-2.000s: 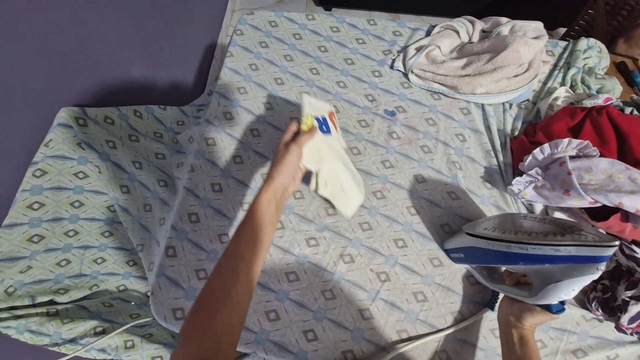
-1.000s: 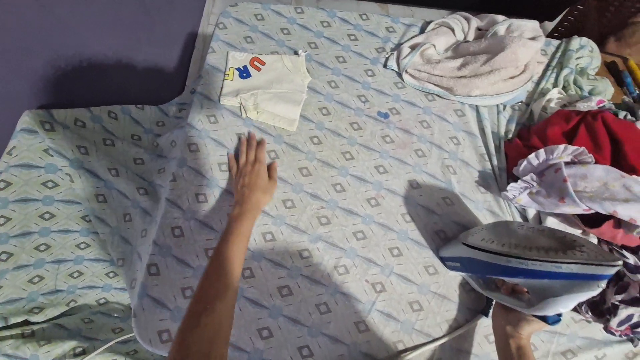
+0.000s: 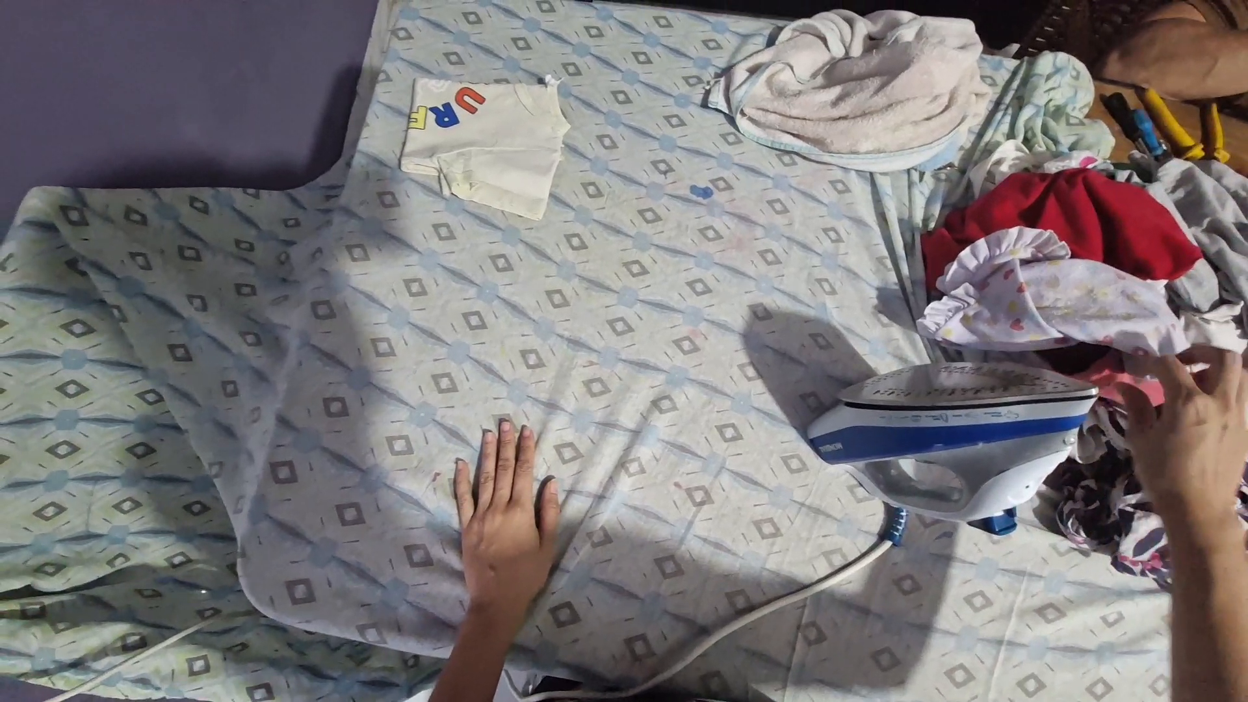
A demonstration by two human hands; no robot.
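Note:
My left hand (image 3: 507, 536) lies palm down on the patterned cloth (image 3: 604, 370), fingers apart, holding nothing. At the upper left a small folded cream garment (image 3: 497, 146) with coloured letters lies flat on the cloth. My right hand (image 3: 1189, 429) is at the right edge, its fingers at the ruffled white garment with a small print (image 3: 1072, 297) in the clothes pile; whether they grip it is not clear. Just left of that hand, the blue and white clothes iron (image 3: 955, 439) rests with its soleplate facing up and away, its handle toward me.
A crumpled towel (image 3: 858, 88) lies at the top right. Beside it are a red garment (image 3: 1082, 224) and other clothes. Pliers with yellow handles (image 3: 1170, 122) lie farther back, near another person's arm (image 3: 1180, 49). The iron's pale cord (image 3: 760, 614) runs along the near side.
My right hand has let go of the iron and moved right to the clothes pile. My left hand, which held the cream garment at first, has moved back toward me from beside it.

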